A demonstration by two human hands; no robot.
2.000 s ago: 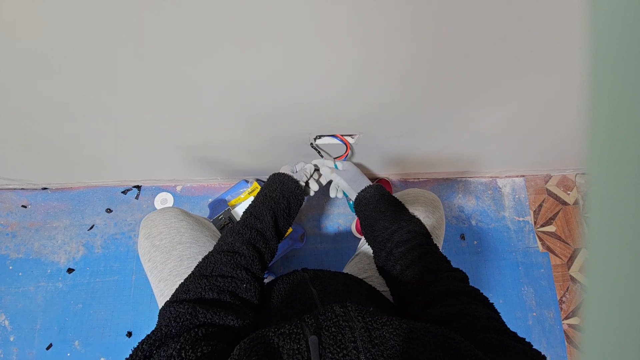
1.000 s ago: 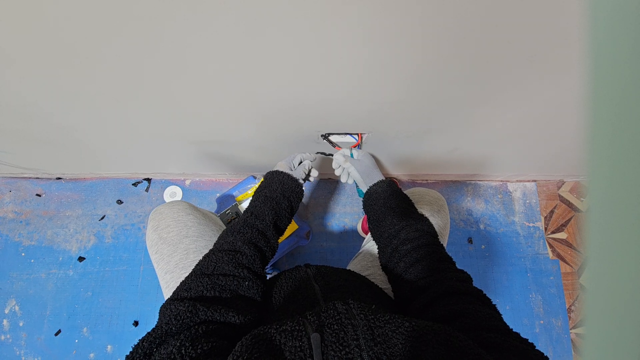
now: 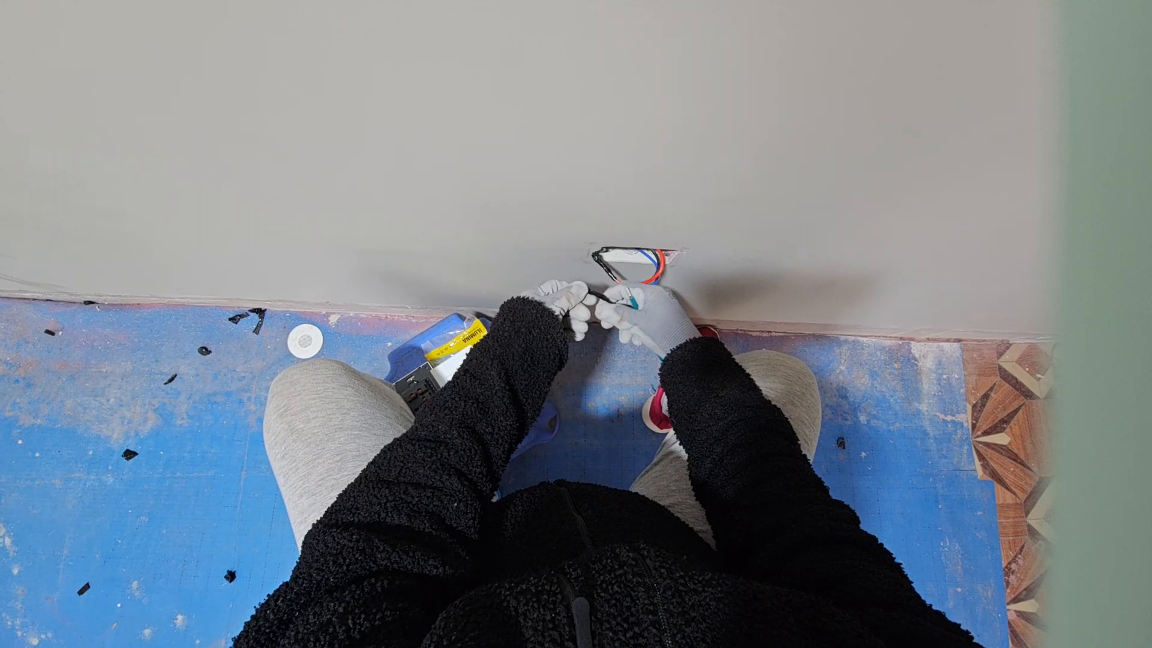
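Both of my hands wear pale gloves and are close together in front of the wall, just below a wall opening (image 3: 630,256) with black, blue and orange-red wires. My left hand (image 3: 567,306) pinches a black wire (image 3: 598,295) that reaches across to my right hand. My right hand (image 3: 643,317) is closed around a teal-handled tool (image 3: 634,303), whose kind I cannot tell; its fingertips are at the black wire. An orange-red wire (image 3: 661,267) loops out of the opening above my right hand.
Blue sheeting (image 3: 180,504) covers the floor, with black scraps (image 3: 130,454) and a white disc (image 3: 305,341). By my left knee lie a yellow-labelled packet (image 3: 457,340) and a dark socket-like module (image 3: 416,387). Patterned flooring (image 3: 1008,432) and a green vertical edge (image 3: 1107,324) are at the right.
My hands were together two seconds ago, stood apart one second ago, and are close together again now. The wire loop shows more below the opening than one second ago.
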